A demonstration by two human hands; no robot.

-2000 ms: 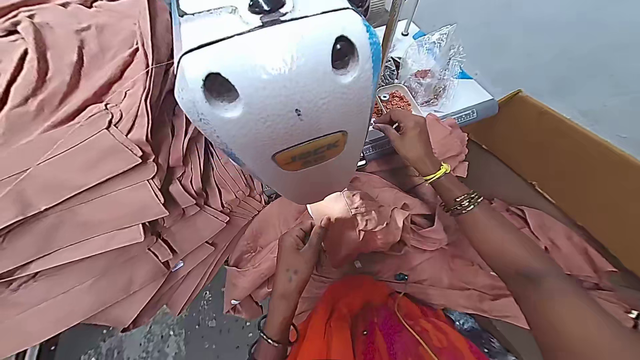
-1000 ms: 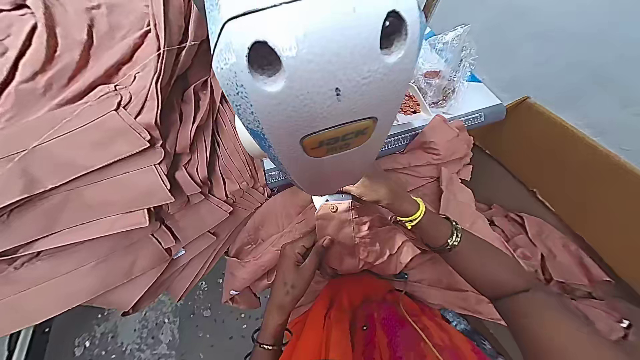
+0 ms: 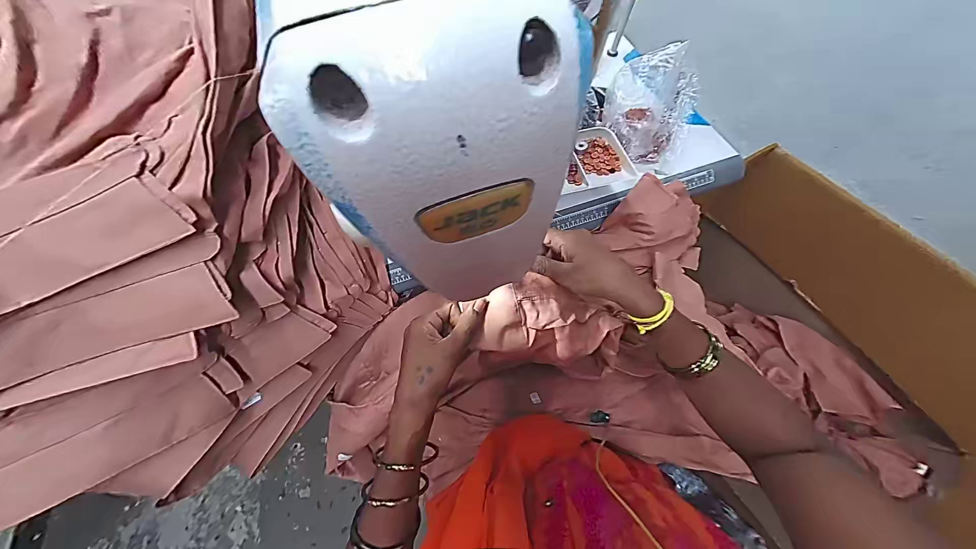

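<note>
A white Jack sewing machine head (image 3: 435,145) fills the upper middle and hides its needle area. Just below it, my left hand (image 3: 442,343) pinches the edge of a dusty pink garment (image 3: 503,316) between thumb and fingers. On the right of the head, my right hand (image 3: 583,267) is closed at the same garment, its fingertips partly hidden by the machine. The rest of the garment spreads over my lap and to the right. A white tray (image 3: 629,164) holding many copper-coloured buttons (image 3: 600,156) lies behind the right hand.
Stacked dusty pink garment pieces (image 3: 107,320) fill the left side, reaching close to the machine. A clear plastic bag (image 3: 652,99) stands on the white machine bed (image 3: 713,152) beside the tray. A brown board edge (image 3: 854,252) runs along the right. Orange cloth (image 3: 496,488) covers my lap.
My right hand has gone from the button tray to the garment beside the machine head. A button seen on the cloth under the head one second ago is out of sight now.
</note>
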